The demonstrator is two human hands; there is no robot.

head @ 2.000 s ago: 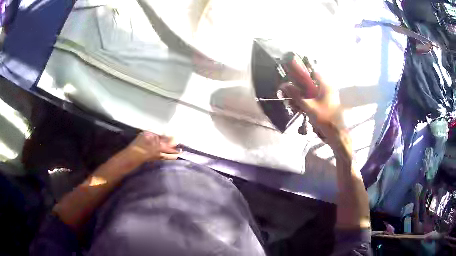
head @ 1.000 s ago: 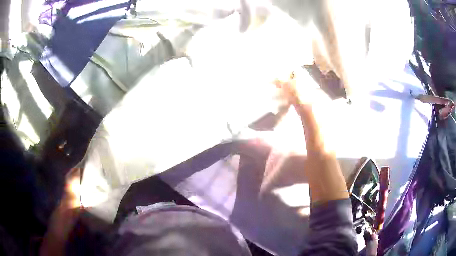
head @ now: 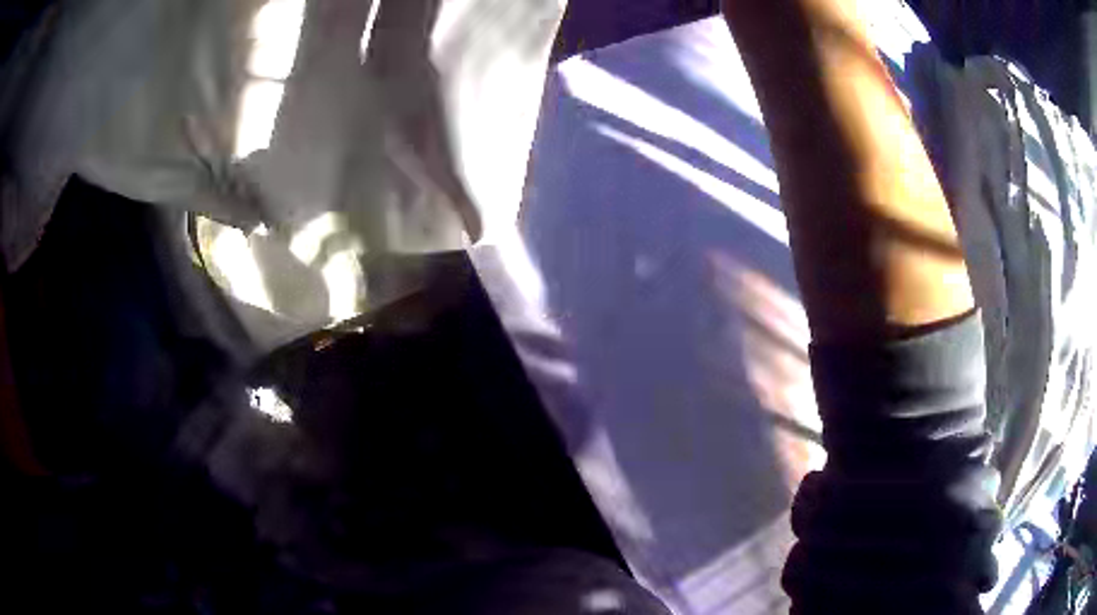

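A pale garment (head: pixel 349 132) hangs in loose folds at the upper left, past the table's edge. The blue-purple ironing cover (head: pixel 650 264) lies in the middle with sun stripes and some pinkish patches on it. My right forearm, in a dark pushed-up sleeve, reaches up across the right side; my right hand is cut off by the top edge. My left hand is not in view. The iron does not show.
Pale and grey striped-looking folds of cloth (head: pixel 1023 240) lie along the right edge beyond my forearm. Below the garment at the left is crumpled pale cloth (head: pixel 283 270) in sun. The lower left is very dark.
The view has swung to the left. The pale garment has moved off most of the table cover to the upper left. My right hand and the iron at the lower right have left the picture.
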